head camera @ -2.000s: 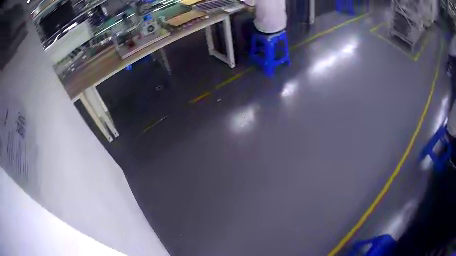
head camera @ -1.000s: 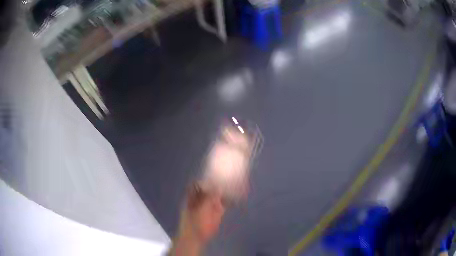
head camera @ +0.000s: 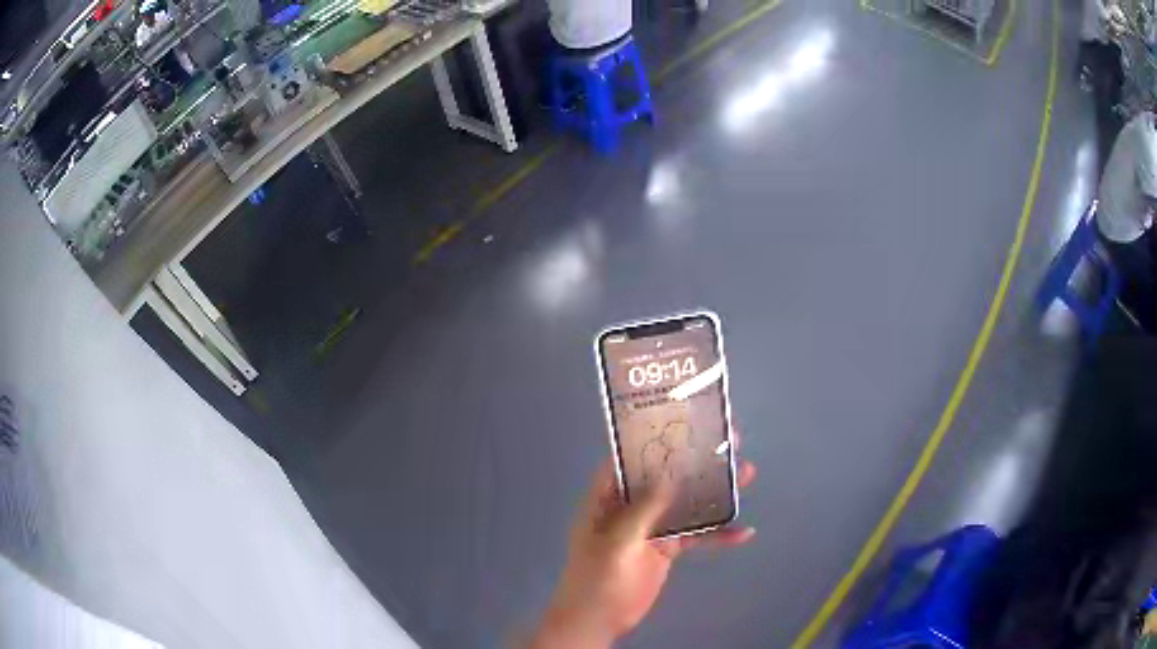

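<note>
A smartphone (head camera: pixel 692 463) with a white edge stands upright at the lower middle of the view, its lit screen facing me and showing 09:14. My bare left hand (head camera: pixel 622 558) comes up from the bottom edge and is closed round the phone's lower part. The thumb lies over the lower left of the screen and fingertips show past the right edge. My right hand is not in view.
A long bench (head camera: pixel 241 190) with equipment runs along the upper left. A large white surface (head camera: pixel 165 444) fills the left side. A seated person is on a blue stool (head camera: pixel 600 95) at the top. Another blue stool (head camera: pixel 933 590) is lower right, beside a dark shape; a further seated person is at the right edge.
My left hand has come in from below with the phone and moved up and right; the phone is now sharp and its screen readable. The view has shifted somewhat.
</note>
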